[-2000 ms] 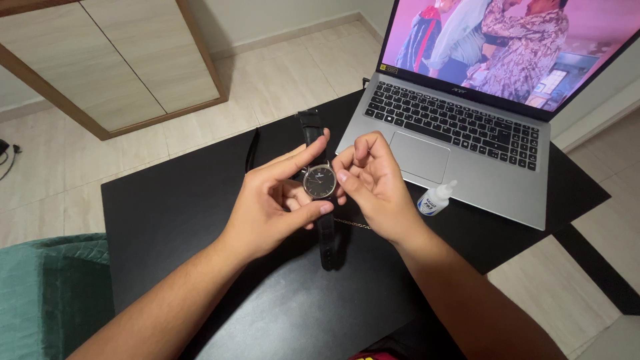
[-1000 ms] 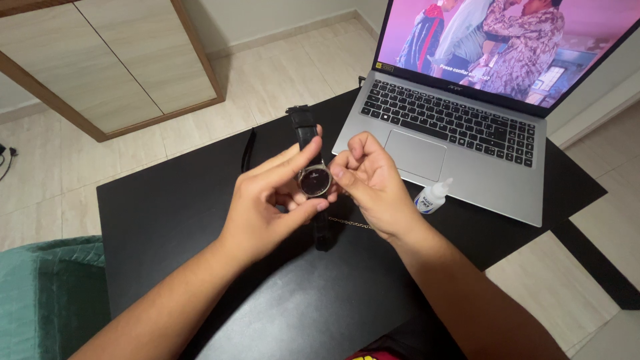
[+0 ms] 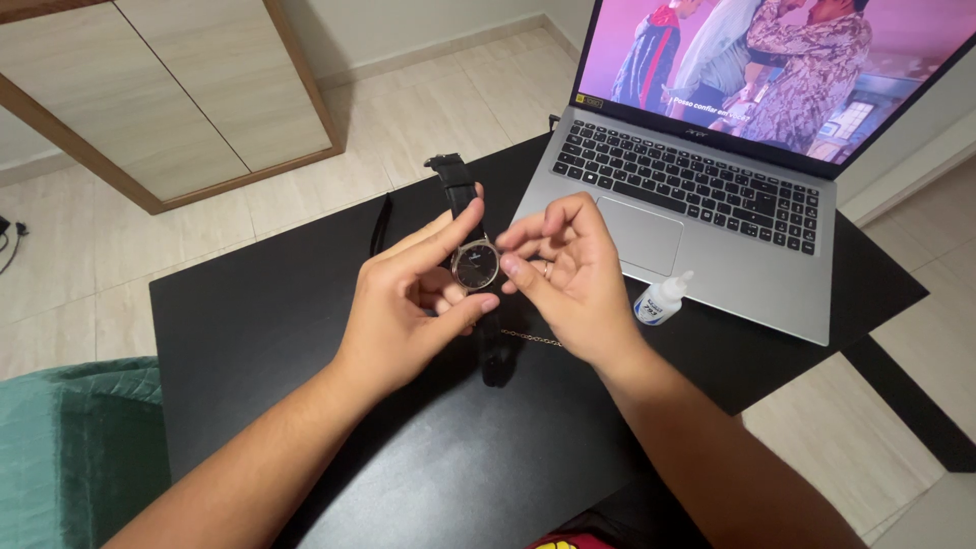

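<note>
A wristwatch with a round black dial point(image 3: 476, 266) and a black strap is held over the table by my left hand point(image 3: 412, 293), its thumb below the case and its fingers along the strap and behind. One strap end with the buckle points up and away; the other hangs toward me. At the right edge of the case is my right hand point(image 3: 572, 282), thumb and fingertips close together by the crown side; whether they touch it cannot be told. A thin gold-coloured chain point(image 3: 530, 337) lies on the table, partly hidden by my right hand.
A small white dropper bottle point(image 3: 658, 300) stands beside an open silver Acer laptop point(image 3: 751, 282) on the black table point(image 3: 229, 343). A thin black strip point(image 3: 380, 225) lies near the far edge. Left are a green quilted cover point(image 3: 84, 427) and a wooden cabinet point(image 3: 175, 91).
My right hand's thumb and fingers have shifted slightly at the watch's right side. My left hand keeps its hold on the watch.
</note>
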